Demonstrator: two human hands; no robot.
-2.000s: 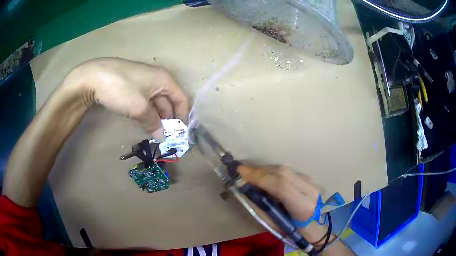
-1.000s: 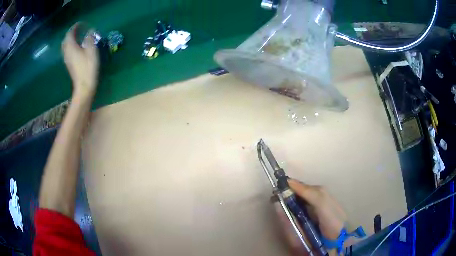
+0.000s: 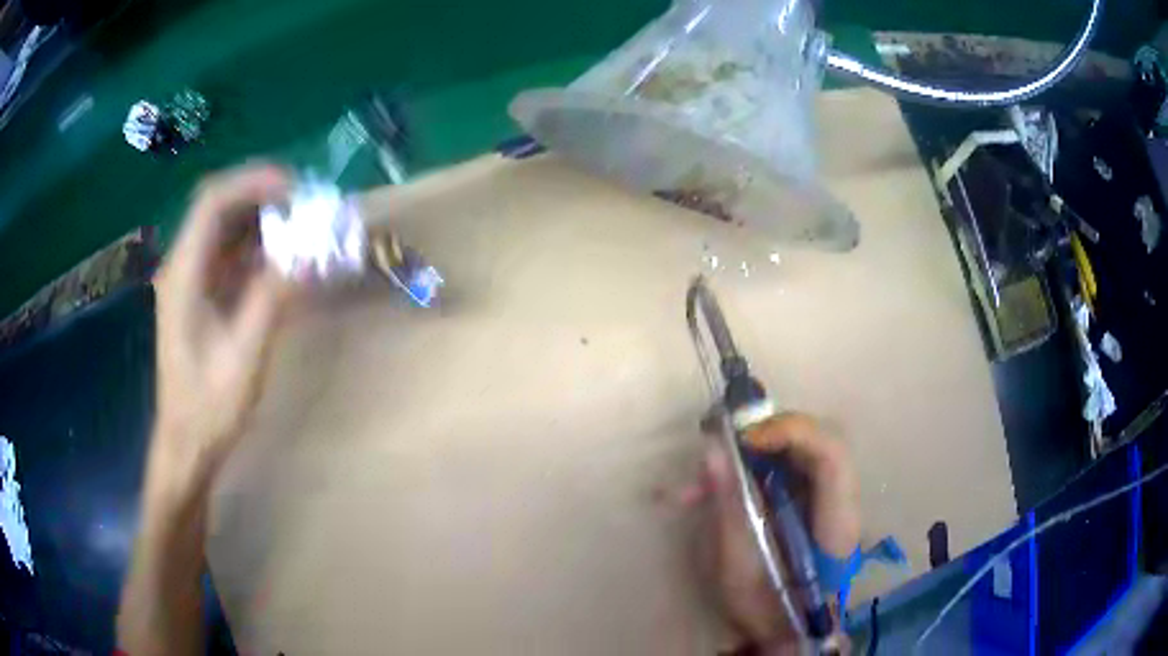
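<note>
My left hand [image 3: 224, 276] is at the upper left, over the cardboard's edge, with its fingers on a blurred white plastic housing [image 3: 311, 233]. A blurred part with a blue end [image 3: 416, 282], perhaps on the circuit board, hangs to the right of the housing. My right hand [image 3: 794, 513] holds the soldering iron [image 3: 769, 468] like a pen at the lower right. The iron's metal tip points up over the cardboard, well apart from the housing.
A cloudy fume funnel [image 3: 698, 141] stands at the top over the tan cardboard [image 3: 512, 487]. A finished-looking unit [image 3: 160, 122] lies on the green mat [image 3: 282, 58]. The iron stand [image 3: 1012, 256] is at right; blue crates [image 3: 1082, 551] are at lower right.
The white housing that lay on the green mat is now in my left hand, nearer the cardboard. Another unit lies at the upper left, let go. The iron's tip has shifted slightly.
</note>
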